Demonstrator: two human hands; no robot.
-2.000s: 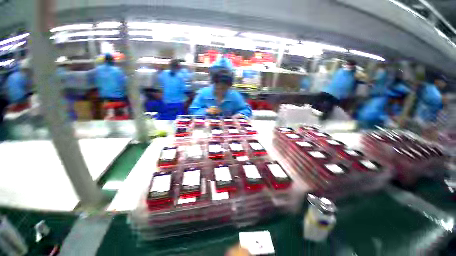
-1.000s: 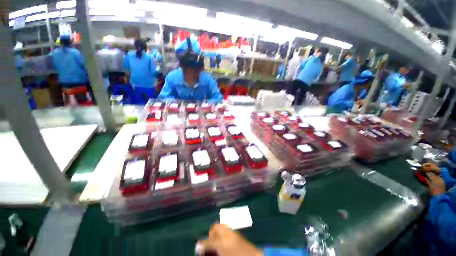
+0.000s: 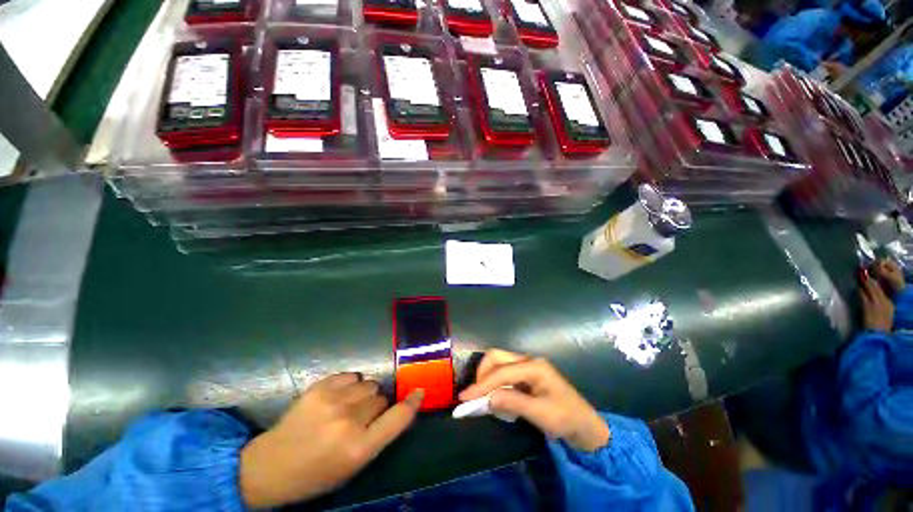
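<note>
A handheld device [image 3: 424, 350] lies on the green bench, its dark screen half away from me and red half towards me. A band of glare crosses the screen. My left hand [image 3: 335, 432] holds the device down, a fingertip on its red half; the other fingers are bent. My right hand [image 3: 536, 396] is just right of the device and pinches a small folded white wipe [image 3: 486, 405] near its lower right corner. The wipe does not clearly touch the screen. A white card [image 3: 480, 263] lies beyond the device.
Stacked clear trays [image 3: 370, 180] of red-and-black devices stand along the back. A white bottle [image 3: 633, 238] with a metallic-looking top stands right of the card. Crumpled clear scraps [image 3: 641, 331] lie right of my hands. Another person's hands [image 3: 881, 292] are at the far right.
The view has tilted down to the bench. The device and both my hands are now in view; a second ago only one hand showed at the lower edge.
</note>
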